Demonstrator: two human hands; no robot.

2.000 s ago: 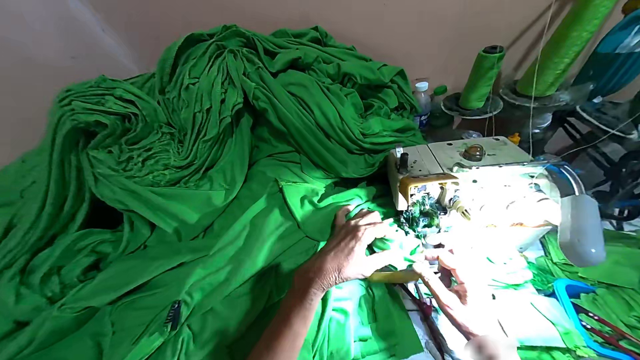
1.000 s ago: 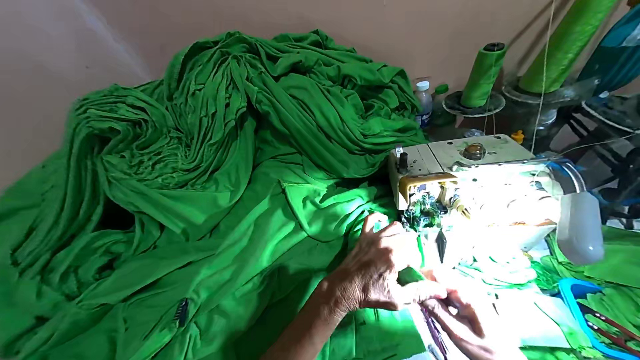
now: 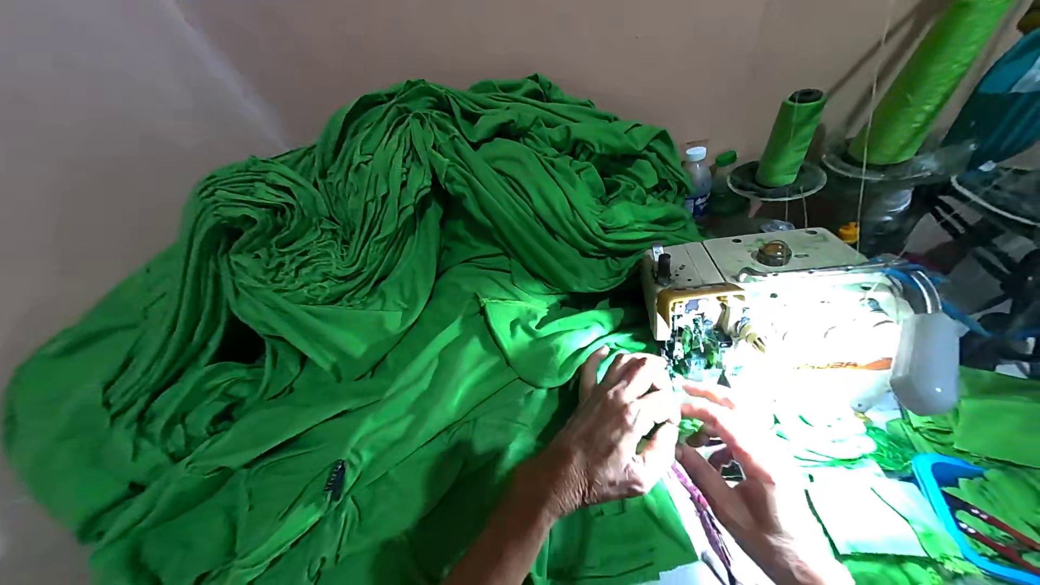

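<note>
A cream-coloured sewing machine (image 3: pixel 780 252) with an exposed needle end stands at the right, brightly lit by a lamp (image 3: pixel 930 366). Green fabric (image 3: pixel 455 357) is heaped from the left up to its needle end. Just below the needle end, my left hand (image 3: pixel 621 431) grips a fold of this fabric, its fingers bent. My right hand (image 3: pixel 739 479) faces it from the right, with fingertips at a small green piece of cloth; whether they pinch it is hard to see. The needle and presser foot are hidden by hands and glare.
Behind the machine stand a small green thread cone (image 3: pixel 792 138), a larger green cone (image 3: pixel 930 81) and a white-capped bottle (image 3: pixel 697 179). Cut green pieces (image 3: pixel 999 414) lie at the right, beside a blue-rimmed basket (image 3: pixel 934 487) containing red-handled scissors (image 3: pixel 991 528). A wall rises behind the heap.
My left hand has shifted from lower down to close under the machine's needle end. The yellowish strip seen between the hands two seconds ago no longer shows.
</note>
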